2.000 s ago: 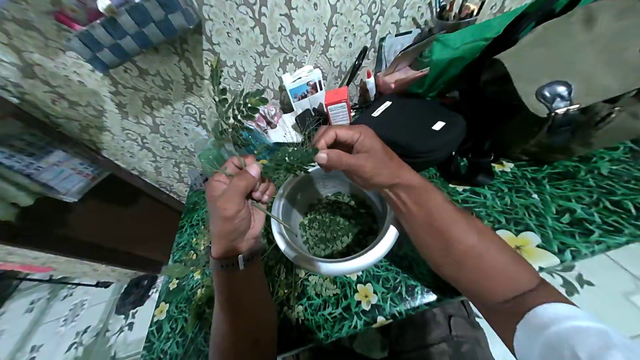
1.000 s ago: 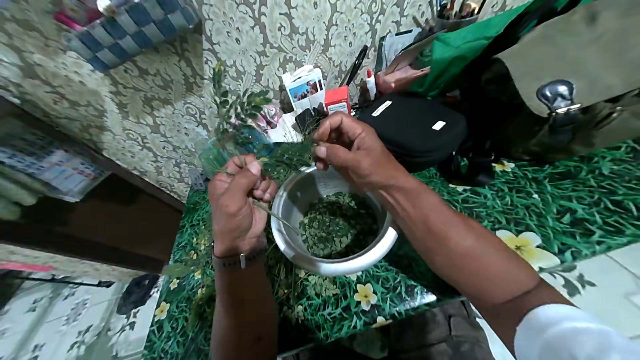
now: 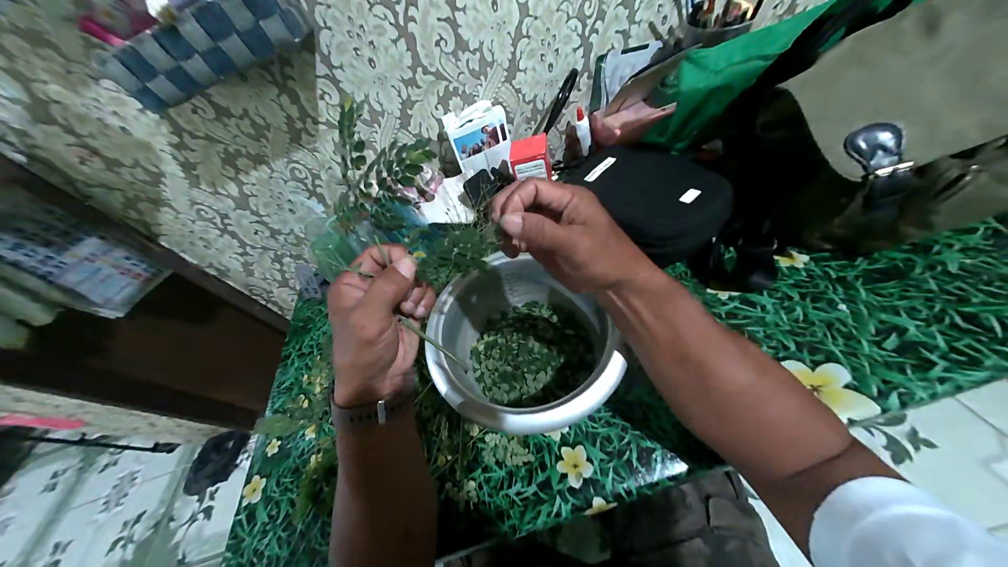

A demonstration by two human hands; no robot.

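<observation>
My left hand (image 3: 374, 319) is closed around a thin green stem, whose lower end angles over the rim of a metal pot (image 3: 529, 421). A sprig of small green leaves (image 3: 457, 256) spreads between my two hands, above the pot's far rim. My right hand (image 3: 563, 236) pinches the sprig's tip with thumb and forefinger. Inside the pot lies a heap of small loose green leaves (image 3: 516, 362). More leafy stems (image 3: 386, 169) stand up behind my left hand, near a green translucent container (image 3: 335, 244).
The pot stands on a table with a grass-and-flower cover (image 3: 890, 315). Behind it are a red and white box (image 3: 530, 156), a white packet (image 3: 479, 138) and a black zippered case (image 3: 654, 197). A dark bag with a buckle (image 3: 882, 157) is at right.
My right hand has shifted slightly along the sprig, up and away from my left hand. My left hand keeps the stem in nearly the same place.
</observation>
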